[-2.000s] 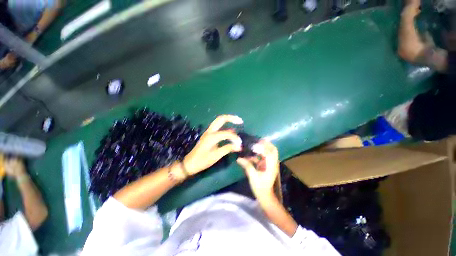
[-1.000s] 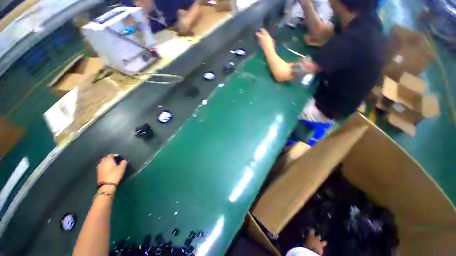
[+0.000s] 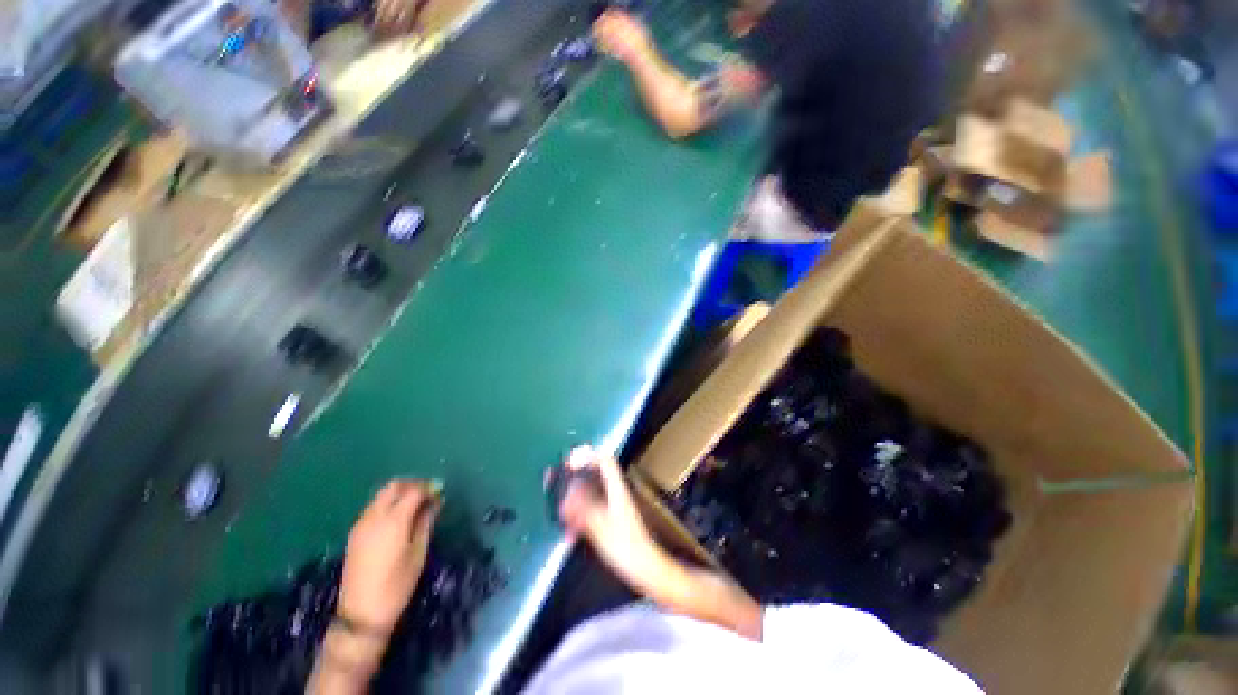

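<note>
My right hand (image 3: 607, 513), beside the carton's near corner, holds a black housing (image 3: 559, 489) over the worktop's edge. My left hand (image 3: 387, 550) is over the upper edge of the heap of small black clips (image 3: 272, 627), its fingertips drawn together. Blur hides whether a clip is between them. A few clips lie loose between the two hands. The brown cardboard carton (image 3: 1073, 394) at the right stands open, with many black housings (image 3: 869, 475) inside.
The green worktop (image 3: 530, 312) borders the dark belt (image 3: 231, 407), which carries black units (image 3: 310, 348) and white-faced units (image 3: 202, 489). A person in dark clothing (image 3: 849, 102) reaches to the belt. A grey machine (image 3: 224, 75) stands beyond; a blue bin (image 3: 760, 265) is behind the carton.
My left hand has come back from the belt to the heap. My right hand has come out of the carton with a housing. The view has shifted, showing more of the carton.
</note>
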